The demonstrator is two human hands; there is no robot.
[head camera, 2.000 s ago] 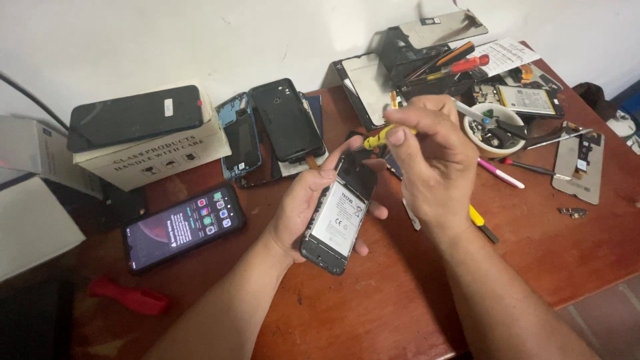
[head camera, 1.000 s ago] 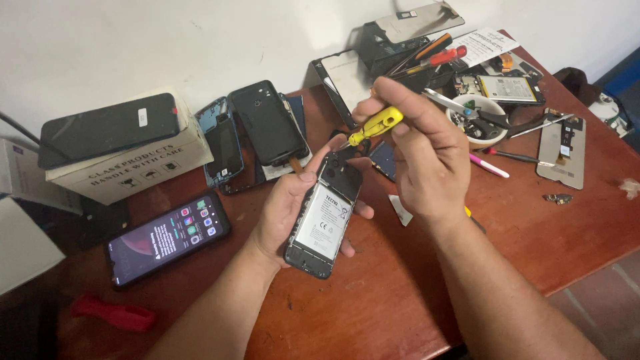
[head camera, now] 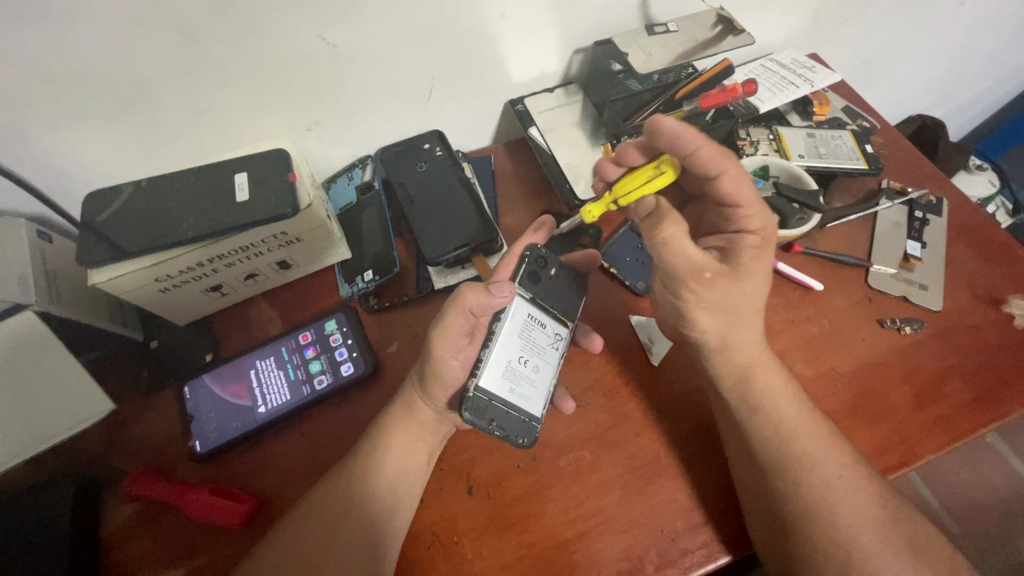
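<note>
My left hand (head camera: pixel 460 344) holds an opened Tecno smartphone (head camera: pixel 524 352), tilted, its back toward me with the white battery (head camera: pixel 526 356) and the dark camera cover at the top showing. In my right hand (head camera: pixel 704 232) is a screwdriver with a yellow handle (head camera: pixel 632 188), gripped between thumb and fingers. Its shaft points down and left over the top end of the phone, near my left index finger. Whether the tip touches anything cannot be told. Behind the hands a small blue phone part (head camera: pixel 628 258) lies on the wooden table.
A lit smartphone (head camera: pixel 276 380) and a red-handled tool (head camera: pixel 192 498) lie at left. Behind them a dark screen rests on a cardboard box (head camera: pixel 232 264). Phone shells (head camera: pixel 436 196) lie at the back. A white bowl (head camera: pixel 788 228) of parts, screwdrivers (head camera: pixel 840 256) and a display panel (head camera: pixel 908 248) are at right.
The yellow screwdriver handle was upright above the phone's top two seconds ago at a different slant; my right hand has since opened more around it. The phone stays in my left hand.
</note>
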